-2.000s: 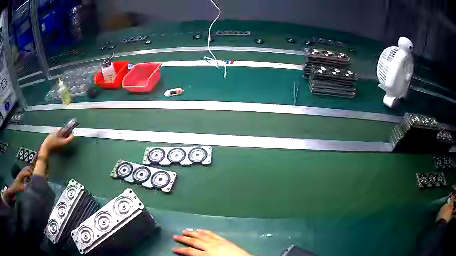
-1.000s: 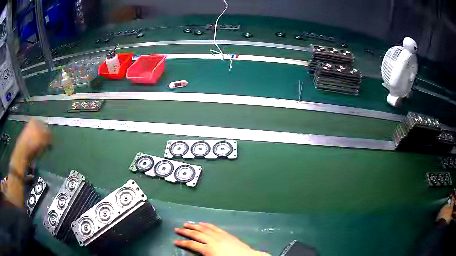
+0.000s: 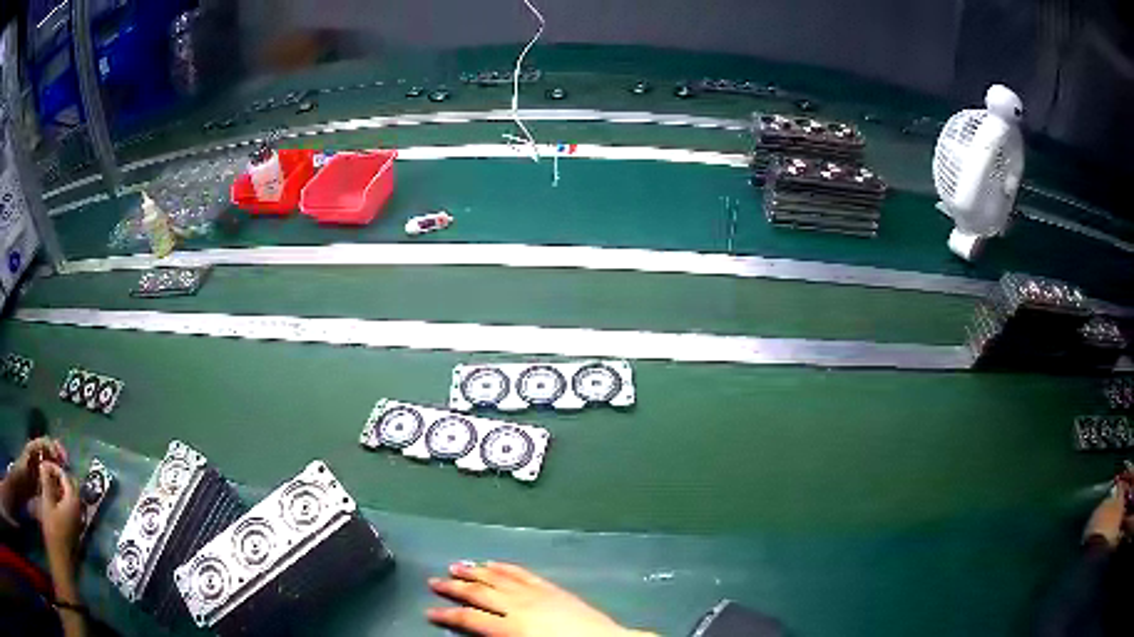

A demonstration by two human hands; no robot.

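My right hand (image 3: 529,604) lies palm down with spread fingers on the green surface at the bottom centre, cut off by the lower edge. No held thing shows. My left hand is not in view. To its left stand two leaning stacks of three-cavity plates; the nearer stack (image 3: 255,545) has a pale top with three rings, and a narrower stack (image 3: 156,520) stands beside it. Ahead on the green belt lie two plates with round black units, the farther one (image 3: 542,386) straight and the nearer one (image 3: 454,439) slanted.
A coworker's hands (image 3: 50,488) are together at the left edge beside a plate. Another person's hand (image 3: 1107,516) shows at the right edge. Metal rails (image 3: 497,334) cross the view. Beyond are red trays (image 3: 351,189), plate stacks (image 3: 823,197) and a white fan (image 3: 980,172).
The two plates on the belt have shifted right. The coworker's raised arm has drawn back to the left edge, and a plate now lies between the rails there. My right hand has barely moved.
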